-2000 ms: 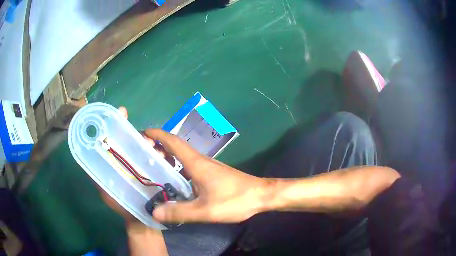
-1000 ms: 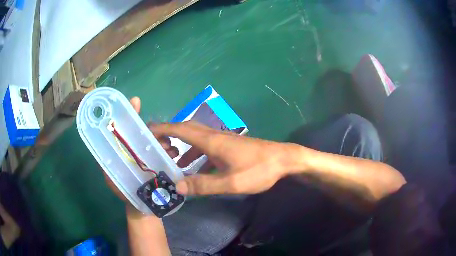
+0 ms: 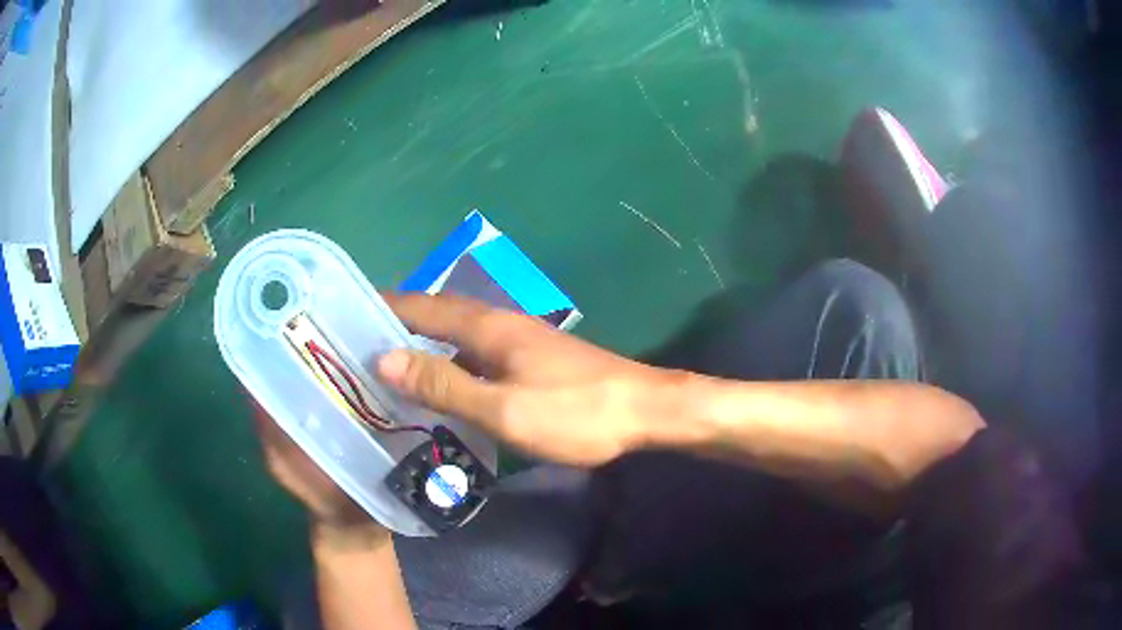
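Note:
The translucent frosted housing base (image 3: pixel 326 265) is held tilted over my lap, its open side facing me. The black cooling fan (image 3: pixel 441 482) sits at its lower right end, label up. Red and black fan wires (image 3: pixel 345 391) run from the fan to a small white connector (image 3: pixel 297 327) near the moulded ring. My left hand (image 3: pixel 308 474) holds the base from below and the left side; most of its fingers are hidden behind it. My right hand (image 3: pixel 523 382) grips the base's right wall, thumb inside and fingers outside.
An open blue and white retail box (image 3: pixel 523 281) lies on the green floor (image 3: pixel 591 135) just beyond my right hand. A wooden pallet (image 3: pixel 252 117) with white sheeting and another retail box (image 3: pixel 35 322) are at left. A shoe (image 3: pixel 888 160) is at upper right.
My right thumb has moved from the fan up to the middle of the base's right wall. The fan, partly covered at first, now shows fully. The base has shifted slightly right.

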